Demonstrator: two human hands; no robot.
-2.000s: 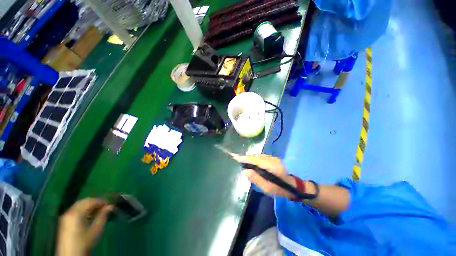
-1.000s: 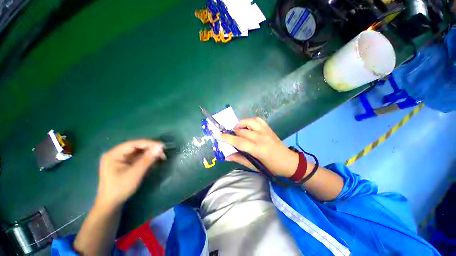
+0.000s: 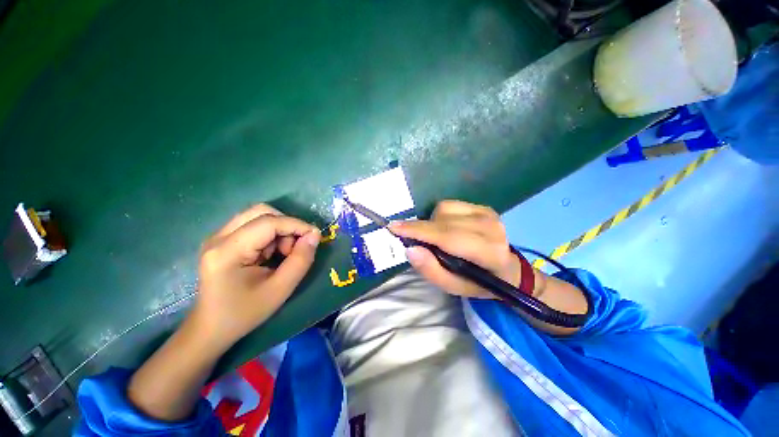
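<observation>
Two white panels (image 3: 377, 198) lie side by side on the green bench, each with a blue circuit board strip (image 3: 365, 255) on its left edge and an orange flex cable (image 3: 343, 277) sticking out. My right hand (image 3: 461, 247) holds a black soldering iron (image 3: 487, 279) like a pen, its tip at the upper board strip. My left hand (image 3: 257, 266) pinches thin solder wire (image 3: 128, 329) between thumb and forefinger. The wire's end is close to the iron tip; whether they touch cannot be told.
A white cup (image 3: 666, 60) stands at the bench edge, upper right. A small box-like stack (image 3: 34, 245) is at the left. A metal solder feed stand (image 3: 32, 388) is at the lower left. Part of a dark fan shows at the top. Blue floor with striped tape (image 3: 636, 205) lies beyond the bench.
The view has shifted down onto the work. My left hand has moved right, close to the panels. The iron tip has come onto the upper board strip. The two panels now lie more exposed.
</observation>
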